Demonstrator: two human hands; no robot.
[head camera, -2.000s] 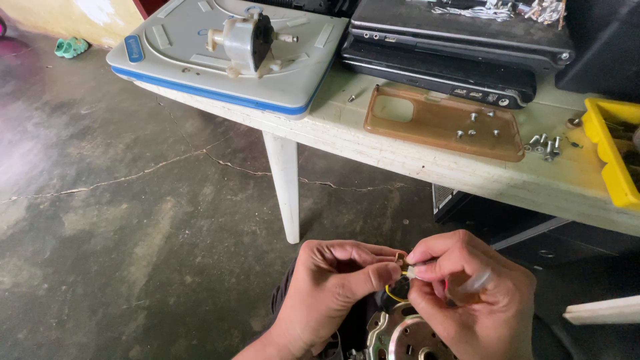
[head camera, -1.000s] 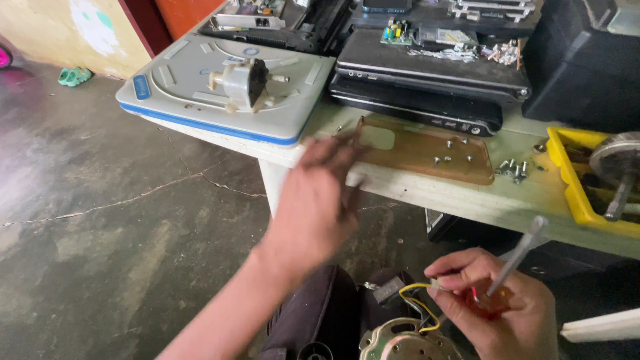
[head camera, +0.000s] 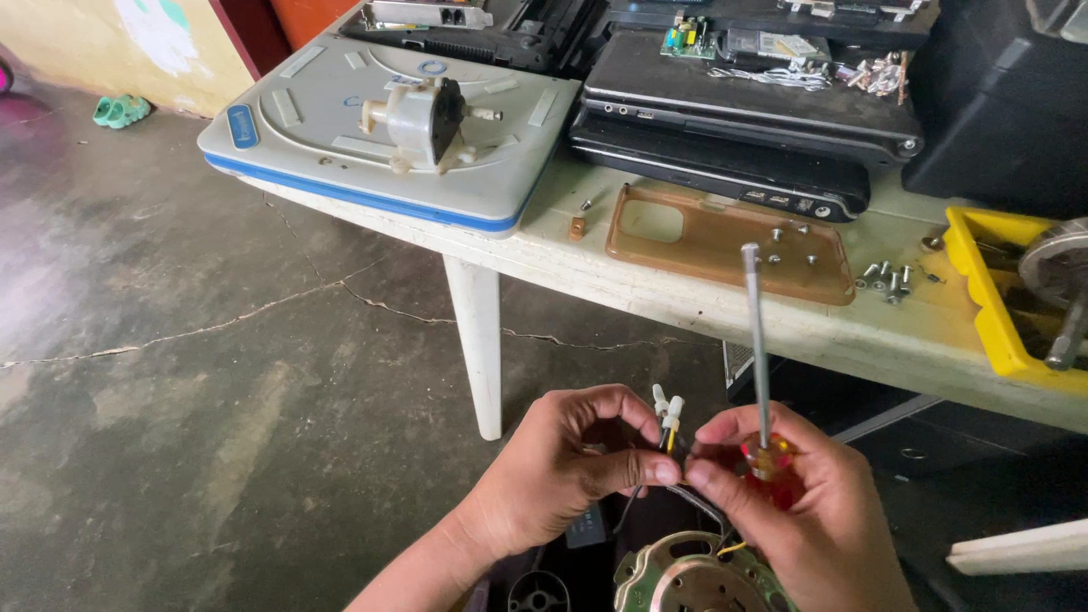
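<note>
My left hand pinches thin wires, whose ends carry white plastic connectors. Close on its right, my right hand grips a screwdriver by its red-and-clear handle, shaft pointing up; its thumb and forefinger meet near the same wires, and whether they pinch one is hidden. Below both hands lies a round metal motor with wires running up from it. A small dark box-shaped part is beside it, under my left wrist, and a black round plastic part is at the bottom edge.
The white table carries a brown phone case with small screws, loose screws, a small copper-coloured piece, stacked laptops, a grey-and-blue lid with a gearbox-like part, and a yellow tray.
My left hand has come back from the phone case's left end to the wires. The small copper-coloured piece now shows on the table there. The screwdriver in my right hand points more upright.
</note>
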